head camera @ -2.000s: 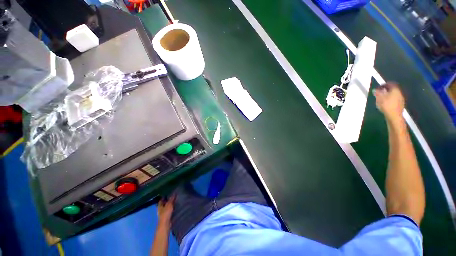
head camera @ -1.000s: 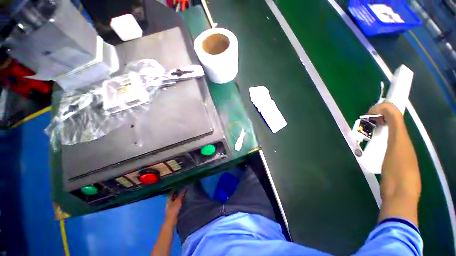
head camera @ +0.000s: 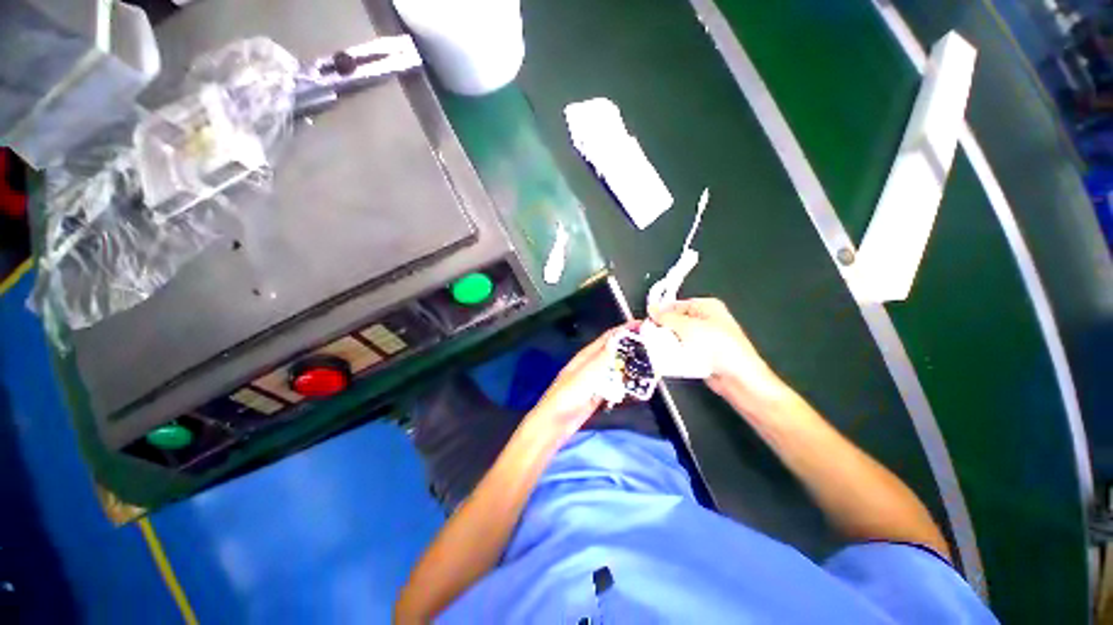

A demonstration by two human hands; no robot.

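Observation:
A white power adapter (head camera: pixel 636 369) with its dark inner parts showing is held in front of my waist, at the bench corner. My left hand (head camera: pixel 583 388) grips its left side. My right hand (head camera: pixel 708 341) is at its right side and holds a white piece that joins or touches the adapter; where one ends and the other begins is hard to tell. A white cord (head camera: pixel 686 259) sticks up from between the hands, over the green surface.
The welder base (head camera: pixel 354 183) stands at left with clear film (head camera: pixel 92 250), a green button (head camera: pixel 472 288) and a red button (head camera: pixel 320 379). A white roll (head camera: pixel 470 43), a white stack (head camera: pixel 619 164) and a small white strip (head camera: pixel 557 254) lie nearby. A long white bar (head camera: pixel 915 171) lies on the belt.
My right hand has brought the open adapter from the belt to my waist. My left hand has risen from beside my leg and taken hold of it. The view has shifted.

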